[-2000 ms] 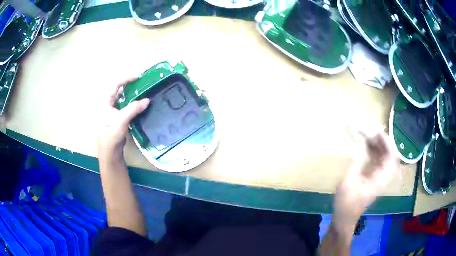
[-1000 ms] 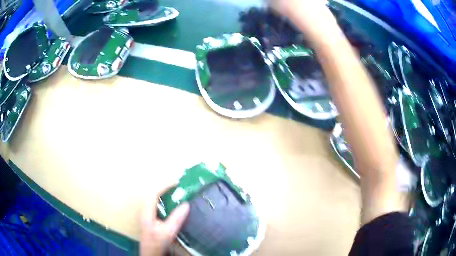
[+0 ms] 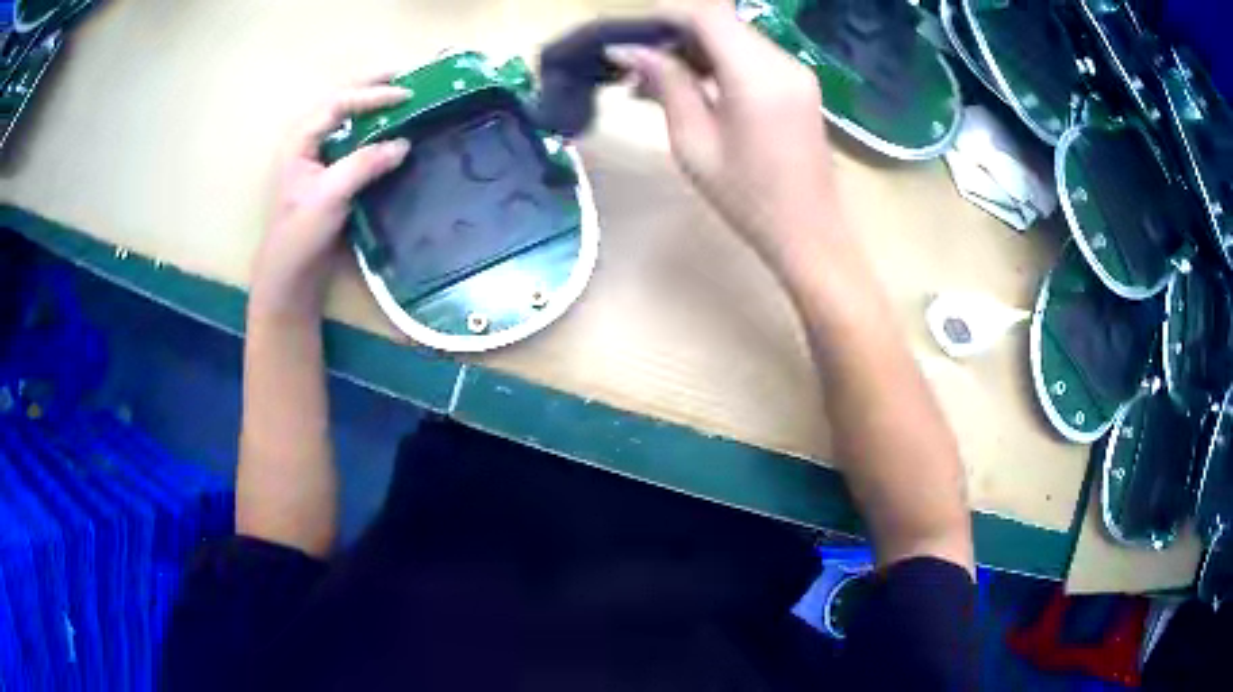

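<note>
A green housing (image 3: 473, 216) with a white rim and a dark inner panel lies on the cardboard in front of me, its raised end away from me. My left hand (image 3: 331, 169) grips its upper left edge, thumb over the rim. My right hand (image 3: 717, 115) holds a curved dark insert (image 3: 584, 70) between thumb and fingers, just above the housing's upper right corner. Whether the insert touches the housing cannot be told. A small white glue bottle (image 3: 957, 325) lies on the cardboard at the right, its tip pointing right.
Overlapping green housings (image 3: 1129, 210) line the right side, with another housing (image 3: 879, 68) at the top right. A crumpled white cloth (image 3: 998, 165) lies between them. The green bench edge (image 3: 609, 430) runs in front of me. Blue crates (image 3: 95, 541) stand lower left; a red stool (image 3: 1082, 635) is lower right.
My right hand has come back from the far side of the bench and now holds the dark insert over the housing. My left hand still grips the housing. The view has shifted.
</note>
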